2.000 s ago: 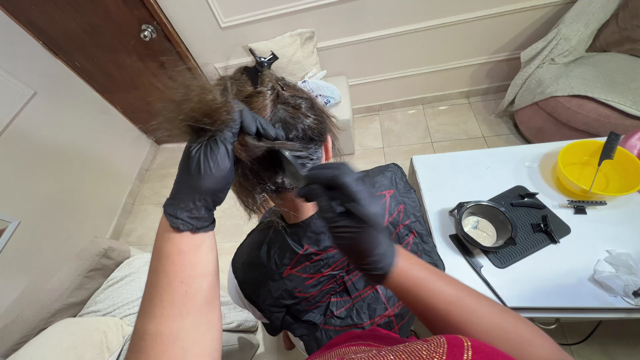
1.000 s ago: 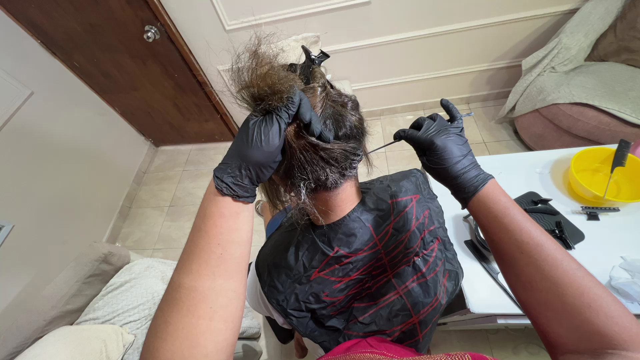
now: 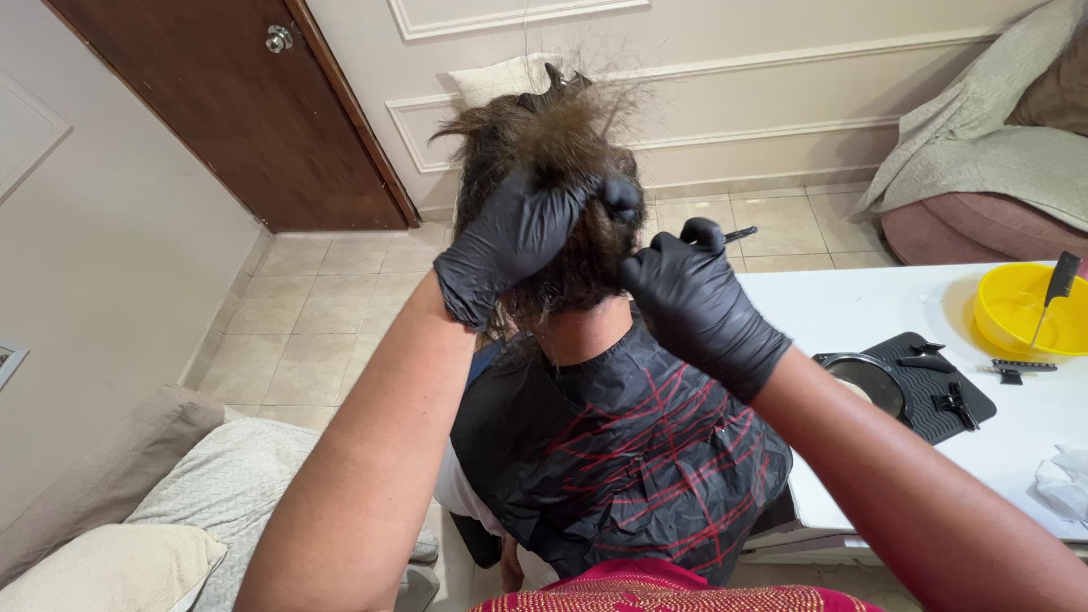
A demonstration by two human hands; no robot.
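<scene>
Seen from behind, a seated person's head of dark brown hair (image 3: 565,263) is at the middle, above a black cape with red lines (image 3: 646,459). My left hand (image 3: 518,242), in a black glove, grips a gathered section of hair (image 3: 561,136) whose lighter ends stick up. A black hair clip (image 3: 561,83) sits on top of the head. My right hand (image 3: 705,297), gloved too, is closed on a thin dark-handled tool (image 3: 741,234) at the right side of the nape; the tool's working end is hidden.
At right, a white table (image 3: 799,297) bears a black bowl (image 3: 875,382) on a ridged black mat (image 3: 918,357) with clips, a yellow bowl (image 3: 1003,314) with a tail comb (image 3: 1061,280), and crumpled plastic (image 3: 1067,476). A cushioned seat (image 3: 170,501) stands at lower left.
My right hand has moved from beside the head, out to the right, in to the hair near the nape. My left hand still holds the gathered hair.
</scene>
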